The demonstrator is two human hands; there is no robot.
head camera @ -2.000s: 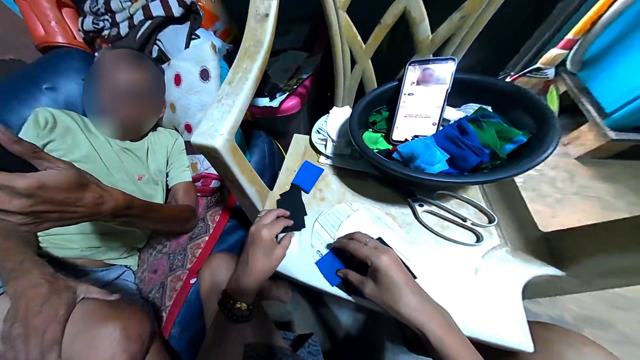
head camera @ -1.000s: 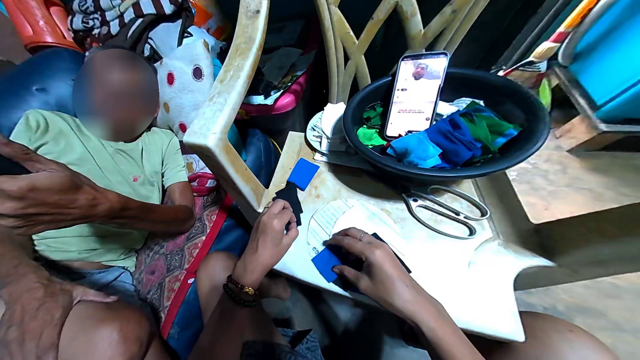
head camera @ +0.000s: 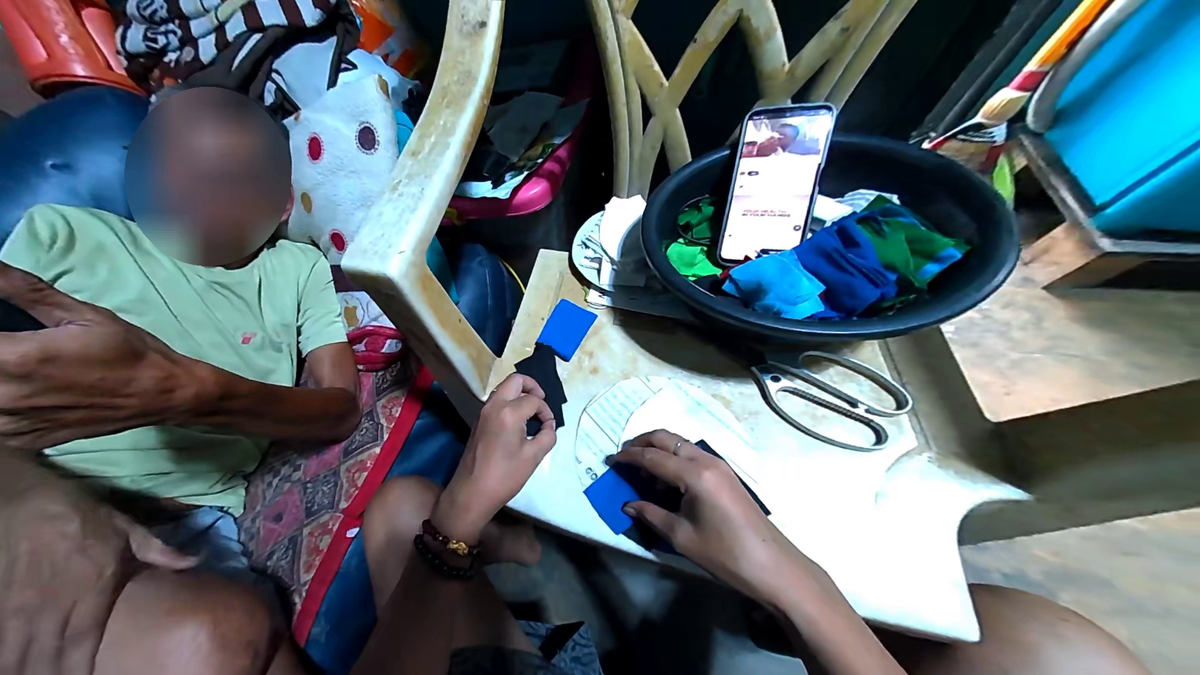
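Note:
My left hand (head camera: 511,436) pinches the lower end of some black fabric pieces (head camera: 543,377) at the left side of the plastic chair's seat (head camera: 825,487). A blue fabric square (head camera: 567,329) lies just above them. My right hand (head camera: 684,483) rests over another blue fabric piece (head camera: 609,499) and dark fabric, with the blue between thumb and fingers. Partly beneath this hand lie round paper pieces (head camera: 605,422), one printed with lines. Scissors (head camera: 834,398) with metal handles lie to the right, their blades hidden under the black basin (head camera: 994,253).
The basin holds blue and green fabric scraps (head camera: 844,262) and an upright smartphone (head camera: 776,187). More white round pieces (head camera: 614,246) lie left of it. The chair's armrest (head camera: 412,216) rises at left. Beyond it sits another person (head camera: 187,347). A blue container (head camera: 1134,122) stands at right.
My left hand held black fabric just above the seat two seconds ago; now that fabric lies lower, against the seat by the blue square. My right hand stays over its blue piece.

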